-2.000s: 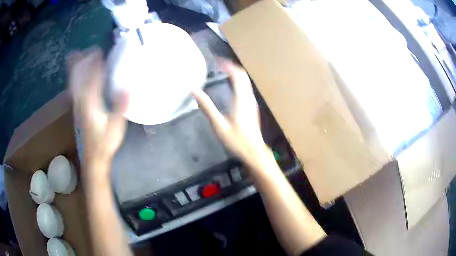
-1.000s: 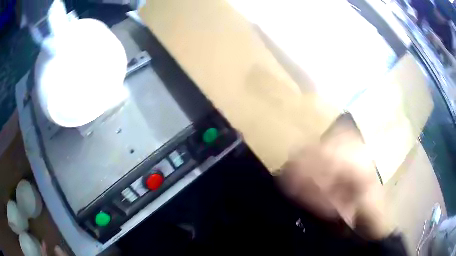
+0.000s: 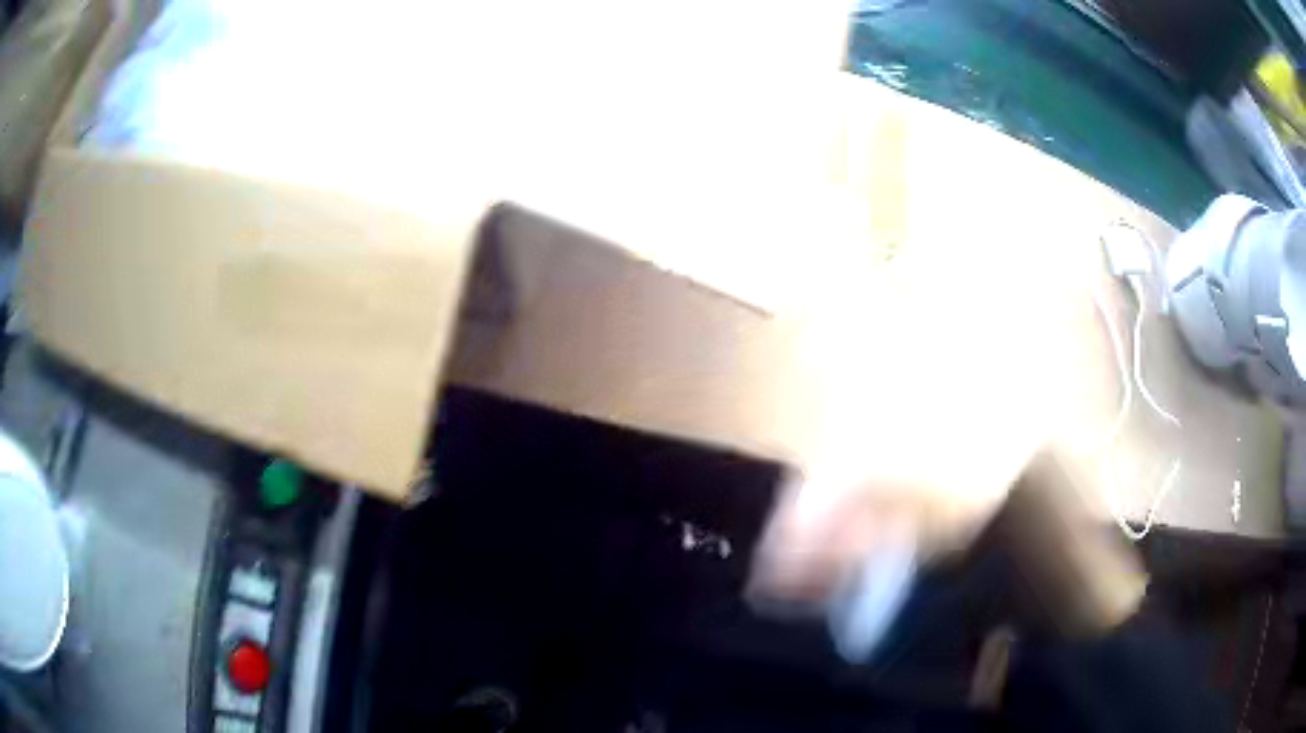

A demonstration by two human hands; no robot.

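Note:
My right hand [image 3: 816, 551] is strongly blurred, low and right of the middle. Its fingers are closed around a small pale piece [image 3: 874, 602], too blurred to make out. The wrist is at the right, above a dark sleeve. My left hand is not seen. A white round housing [image 3: 29, 559] is cut off by the left edge, over the machine's grey plate [image 3: 136, 530]. A green button [image 3: 279, 483] and a red button [image 3: 248, 664] are on the black panel.
An open brown carton [image 3: 244, 301] with overexposed white contents stands between the machine and a cardboard surface [image 3: 1217, 444]. On that surface are a thin white cable [image 3: 1132, 265] and stacked white housings [image 3: 1246, 287] at the right edge. A green surface [image 3: 1003, 86] lies behind.
The view has swung right, so the machine and housing moved to the left edge. Both hands were at the housing; now only my right hand shows, away from it, with a small pale piece.

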